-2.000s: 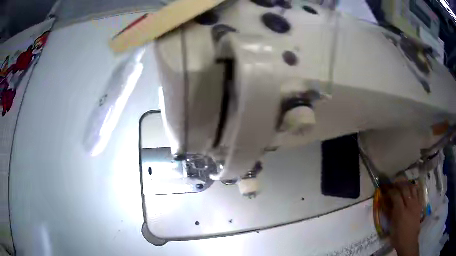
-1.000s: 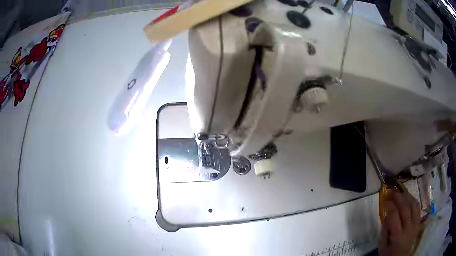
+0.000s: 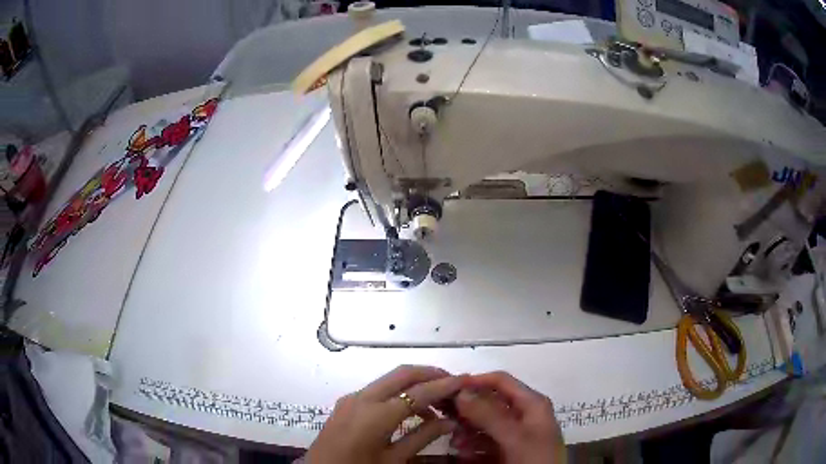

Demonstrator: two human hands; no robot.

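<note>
My left hand (image 3: pixel 385 419), with a ring on one finger, and my right hand (image 3: pixel 518 419) are at the bottom centre over the table's front edge. Their fingertips meet. A small dark spot shows between them, but I cannot tell whether it is a held thing or shadow. The white sewing machine (image 3: pixel 534 118) stands behind them. Its needle and presser foot (image 3: pixel 396 256) are over the shiny needle plate (image 3: pixel 360 263), with no cloth under them. Scissors with orange-yellow handles (image 3: pixel 697 355) lie to the right, untouched.
A black flat rectangle, perhaps a phone (image 3: pixel 617 258), lies on the machine bed. The white lamp (image 3: pixel 299 149) is left of the machine head. A printed ruler (image 3: pixel 217 404) runs along the front edge. Red floral decoration (image 3: pixel 145 168) is at the left. A control box (image 3: pixel 679 20) is at the back.
My right hand has left the scissors at the right and moved to the bottom centre. My left hand has come into view and meets it. The camera view has shifted, showing more of the table.
</note>
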